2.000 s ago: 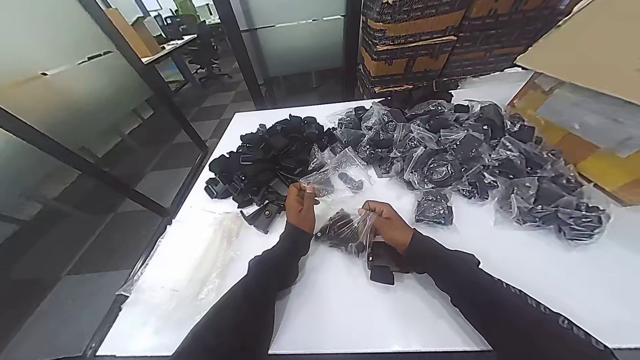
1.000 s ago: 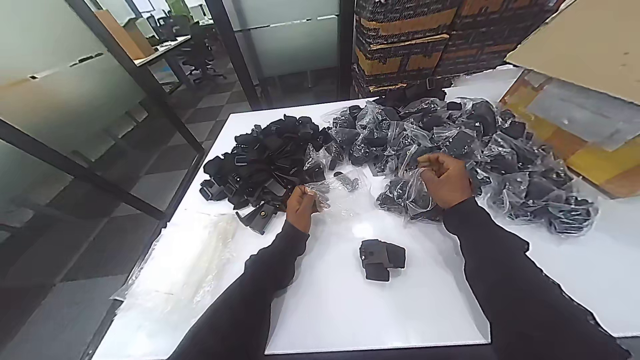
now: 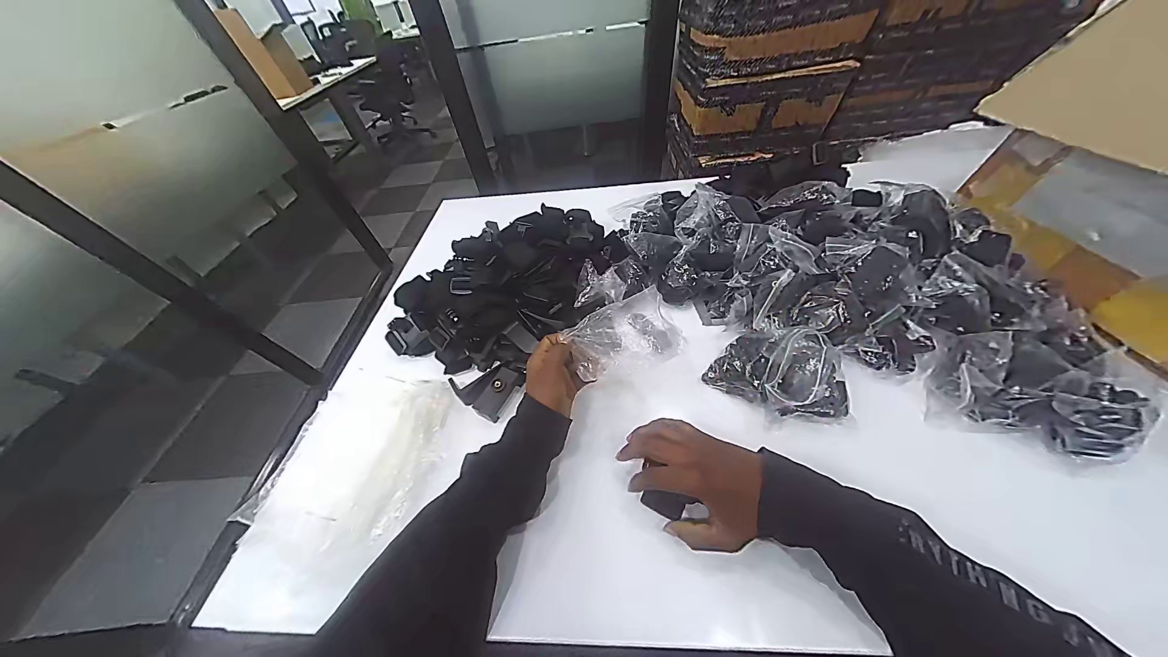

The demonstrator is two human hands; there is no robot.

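Observation:
My left hand (image 3: pixel 555 376) pinches the edge of a clear plastic bag (image 3: pixel 630 336) that lies over the white table. The bag looks thin, with something small and unclear inside it. My right hand (image 3: pixel 698 484) curls over a black plastic part (image 3: pixel 668 504) on the table, its fingers around it and hiding most of it. Beyond my left hand lies a heap of loose black plastic parts (image 3: pixel 511 283), with one black part (image 3: pixel 493 391) at its near edge. A filled clear bag of black parts (image 3: pixel 780 374) lies beyond my right hand.
Many clear bags of black parts (image 3: pixel 849 274) cover the back and right of the table (image 3: pixel 584 584). Flat clear plastic bags (image 3: pixel 374 456) lie at the left. An open cardboard box (image 3: pixel 1077 246) stands at the right; wrapped cartons (image 3: pixel 766 91) are stacked behind. Glass partitions (image 3: pixel 119 173) rise at the left.
My right hand has put the filled bag down by the bagged heap and come back toward me, over the black part that lay alone on the table. My left hand still holds a clear bag.

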